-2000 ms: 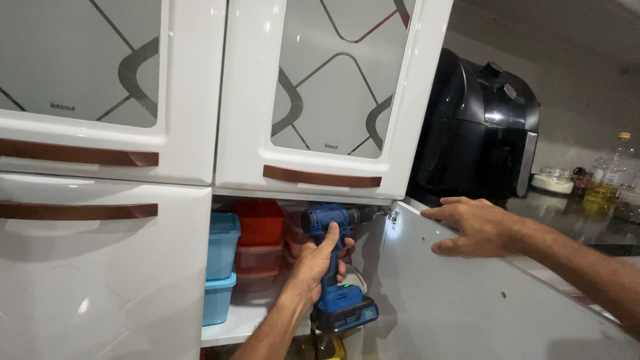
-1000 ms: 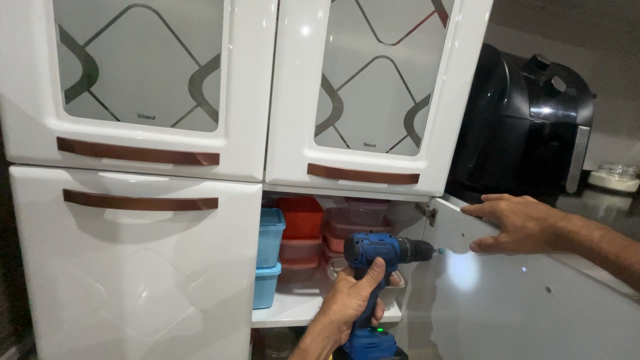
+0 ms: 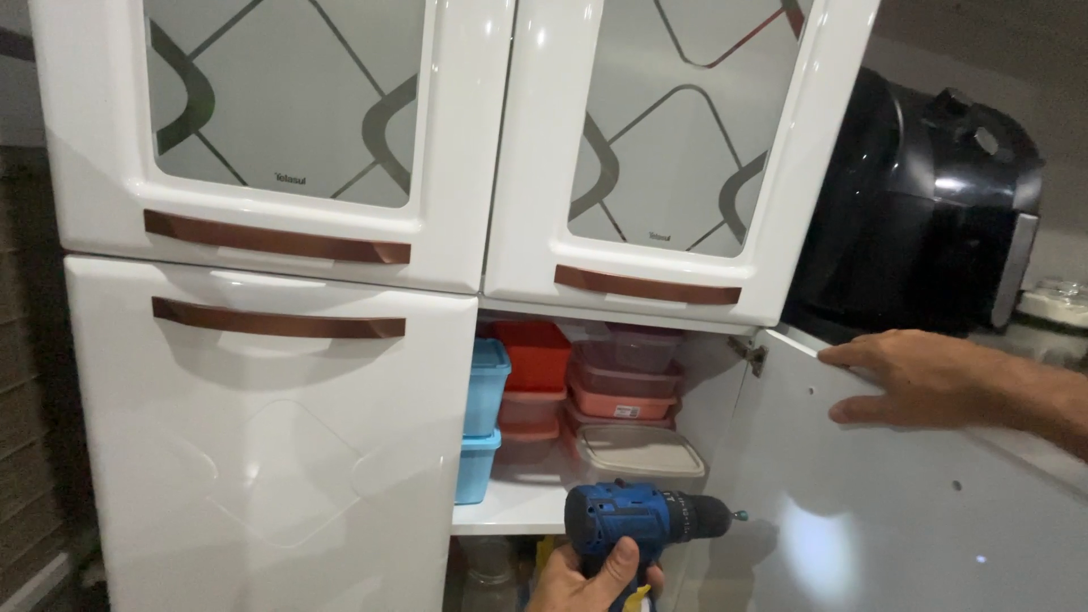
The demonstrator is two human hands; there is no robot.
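My left hand (image 3: 599, 578) grips the handle of a blue cordless drill (image 3: 633, 518) at the bottom centre, its bit pointing right. The drill's light makes a bright spot on the inner face of an open white cabinet door (image 3: 850, 476). My right hand (image 3: 926, 382) rests at that door's top edge, fingers over the edge and thumb on the inner face. A metal hinge (image 3: 752, 355) sits at the door's upper corner, beside the cabinet side panel. The drill bit is apart from the hinge. The lower part of the drill is out of the frame.
Blue tubs (image 3: 486, 387), a red container (image 3: 531, 355) and lidded plastic boxes (image 3: 642, 450) stand on the cabinet shelf. Closed glass-panelled doors (image 3: 671, 153) with brown handles hang above. A black air fryer (image 3: 926, 204) and a glass jar (image 3: 1054, 310) stand at the right.
The drill in my left hand has moved down and away from the hinge, which it hid at first. My right hand remains at the door's top edge. The view has shifted.
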